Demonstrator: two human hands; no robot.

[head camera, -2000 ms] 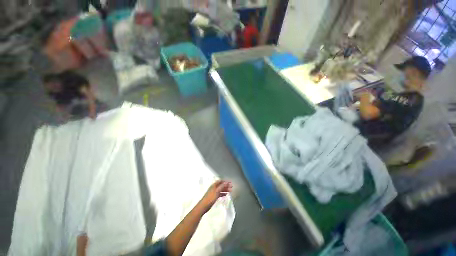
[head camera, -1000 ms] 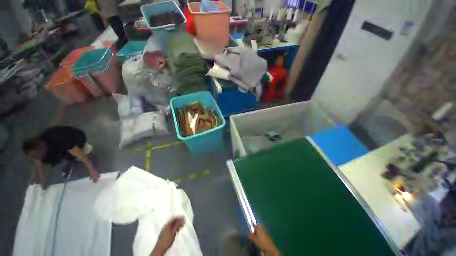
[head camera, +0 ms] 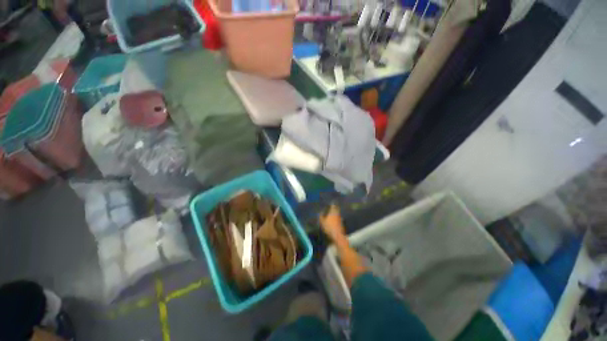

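My right hand (head camera: 332, 220), bare and blurred below a dark teal sleeve, reaches forward over the near left corner of a large white-walled bin (head camera: 407, 212). Nothing shows in it; its finger shape is unclear. My left hand is not in view; a bit of teal sleeve shows at the bottom edge. A teal basket (head camera: 214, 270) with brown and cream cloth pieces (head camera: 269, 243) stands on the floor left of my arm. Grey fabric (head camera: 339, 136) lies heaped on a low table beyond my hand.
Plastic-wrapped packs (head camera: 143, 250) and dull-green cloth (head camera: 223, 140) lie left of the basket. An orange basket (head camera: 259, 40) stands behind. A white door (head camera: 526, 126) is at right. A person's dark head (head camera: 23, 310) shows bottom left.
The view has moved forward and right, so the teal basket and bin are nearer. The white curtain is out of view. My right hand has left the green table's edge; my left hand has gone out of view.
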